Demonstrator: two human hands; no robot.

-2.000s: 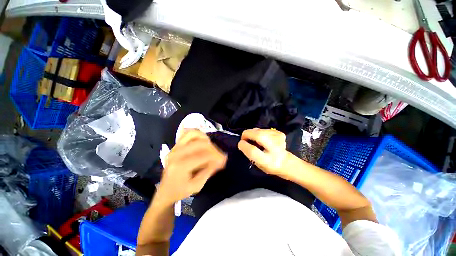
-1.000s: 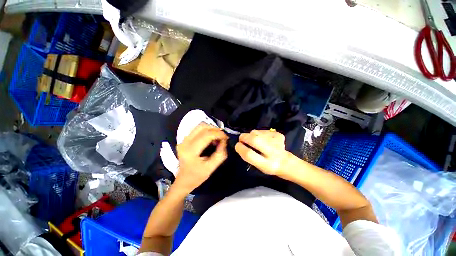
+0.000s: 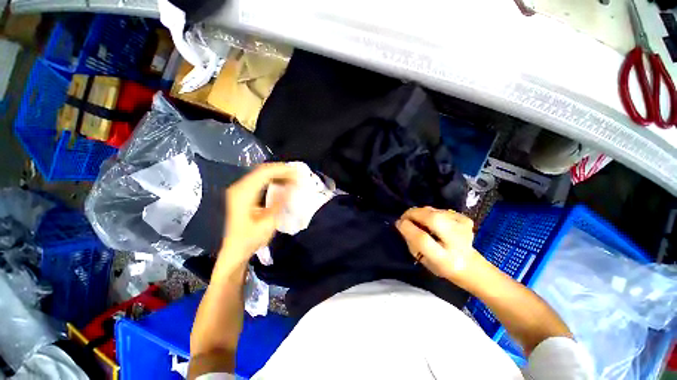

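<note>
The black garment (image 3: 341, 241) lies across the lap, with gathered dark cloth behind it. A rounded white patch (image 3: 303, 202) shows on its left part. My left hand (image 3: 249, 208) is at the patch's left edge, fingers curved and thumb apart, with nothing seen held; its fingertips overlap the patch. My right hand (image 3: 438, 239) is on the garment's right part, thumb and forefinger pinched together on the black cloth. A tiny dark thing shows under its fingers, too small to name.
Clear plastic bag (image 3: 122, 208) with white pieces lies left of the lap. Blue crates stand at far left (image 3: 56, 141) and right (image 3: 512, 237); the right one holds clear bags. A blue bin (image 3: 163, 334) is at lower left. The white table edge (image 3: 445, 67) crosses above, with red-handled shears (image 3: 647, 85) at right.
My hands were close together at the cloth and are now apart: the left moved left and up, the right moved right and slightly down. More of the white patch and black cloth shows between them.
</note>
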